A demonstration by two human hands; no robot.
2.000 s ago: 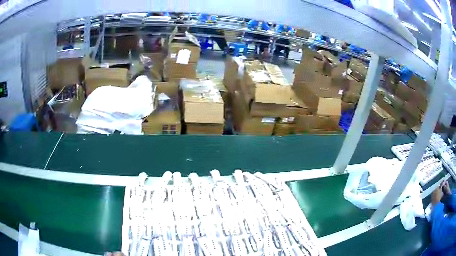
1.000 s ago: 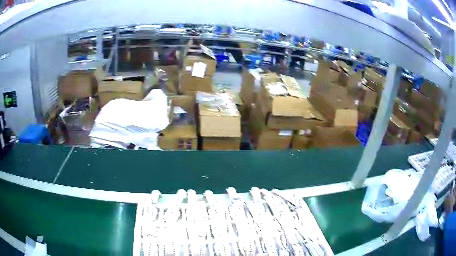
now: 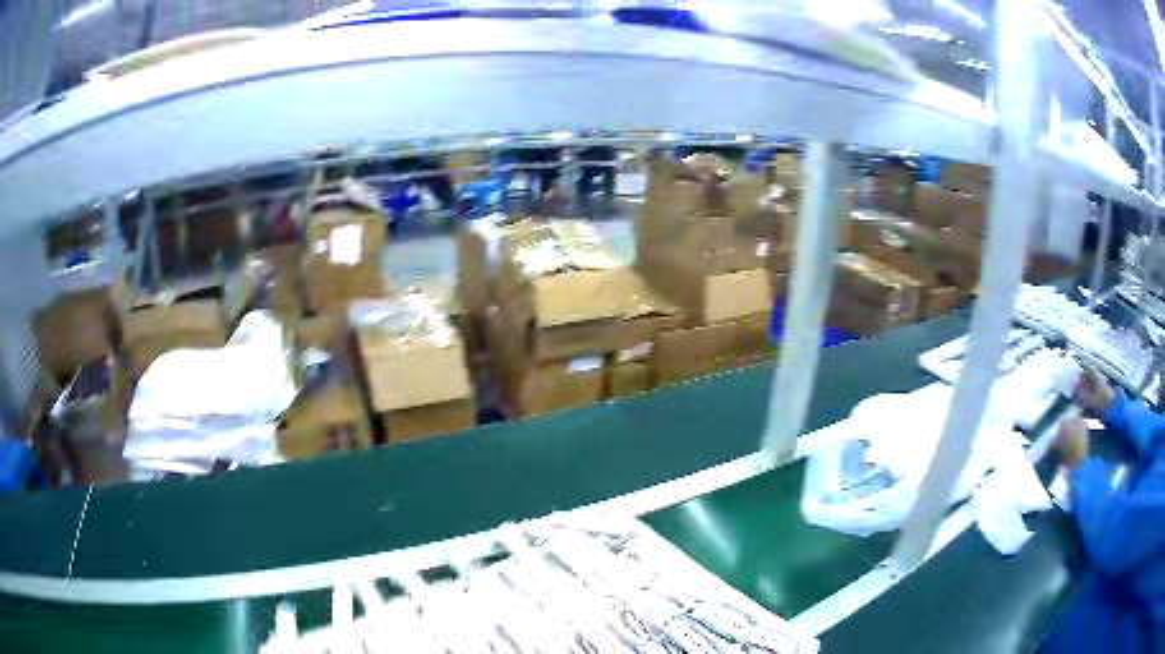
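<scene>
A large white tray point(image 3: 575, 600) full of pale watch straps in rows lies at the bottom centre of the head view, its near part cut off by the lower edge. Several strap ends stick out past its far left side. The bright surface is washed out, so single watches cannot be told apart. Neither my left hand nor my right hand is in the picture.
A crumpled white plastic bag point(image 3: 882, 447) lies right of the tray, behind and beside a post point(image 3: 977, 383). A person in a blue smock point(image 3: 1118, 498) has both hands near another tray point(image 3: 984, 358) at right. Cartons point(image 3: 415, 377) and a white covered heap point(image 3: 211, 396) stand beyond the green belt point(image 3: 383, 473).
The view has turned right and tilted up, so the tray sits lower and looks skewed. More of the neighbouring person and the right side shows. The fingertip at the bottom edge two seconds ago is gone.
</scene>
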